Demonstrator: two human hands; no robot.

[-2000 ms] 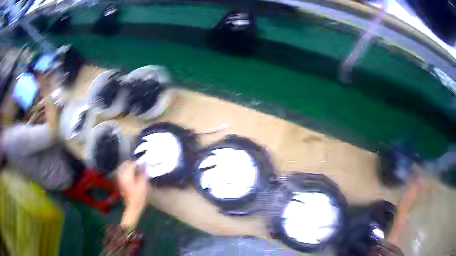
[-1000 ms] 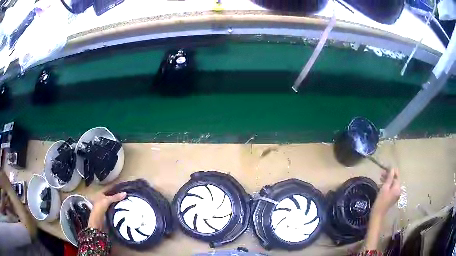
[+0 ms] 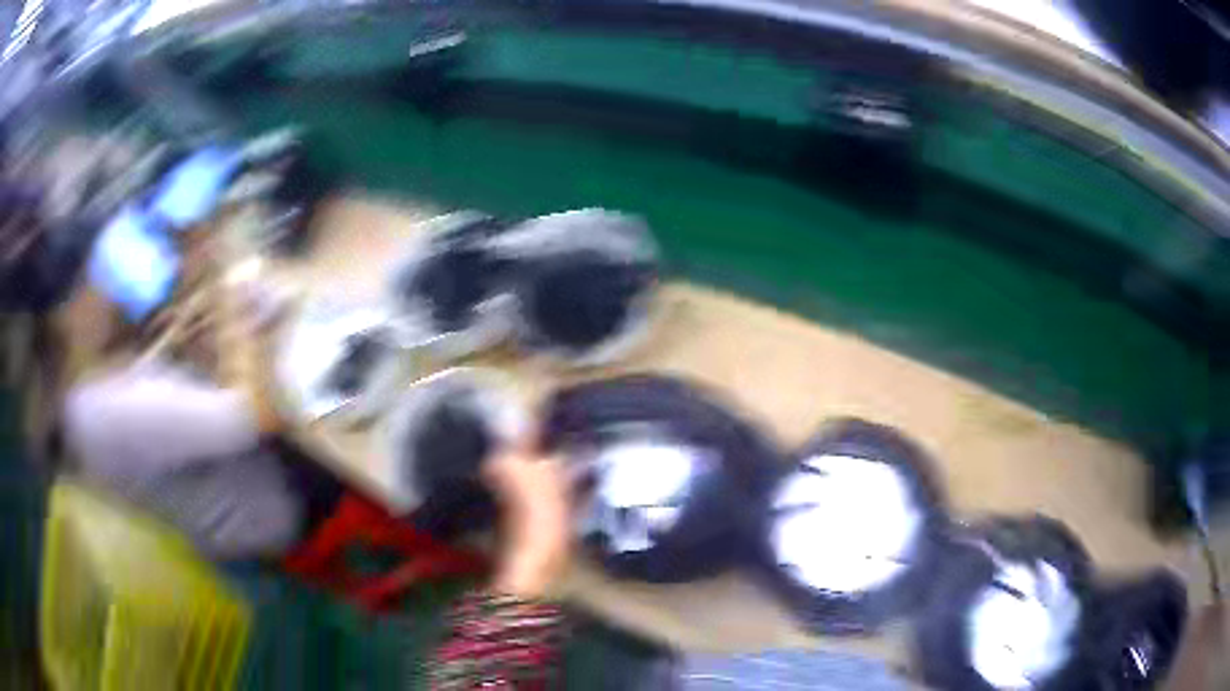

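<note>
The frame is strongly blurred. A row of round black appliance housings lies on the tan bench: the leftmost (image 3: 648,493), a second (image 3: 847,524), a third (image 3: 1021,624) and a darker one (image 3: 1147,634) at the far right. The first three have bright white centres. My left hand (image 3: 534,510) is at the left rim of the leftmost housing and appears to grip it; the fingers are smeared and their exact hold is hidden. That housing looks tilted, with more of its dark side showing. My right hand is not in view. A dark bluish cup (image 3: 1198,489) is partly visible at the right edge.
White tubs with black parts (image 3: 580,290) stand left of the housings. A green conveyor (image 3: 755,203) runs behind the bench, carrying dark, blurred objects. At left are a seated person (image 3: 189,452), a red stool (image 3: 364,547) and a yellow crate (image 3: 135,594).
The view has swung left, shifting the bench toward the right. My right hand, earlier at the rod in the cup, has left the picture. The leftmost housing now looks tilted at my left hand.
</note>
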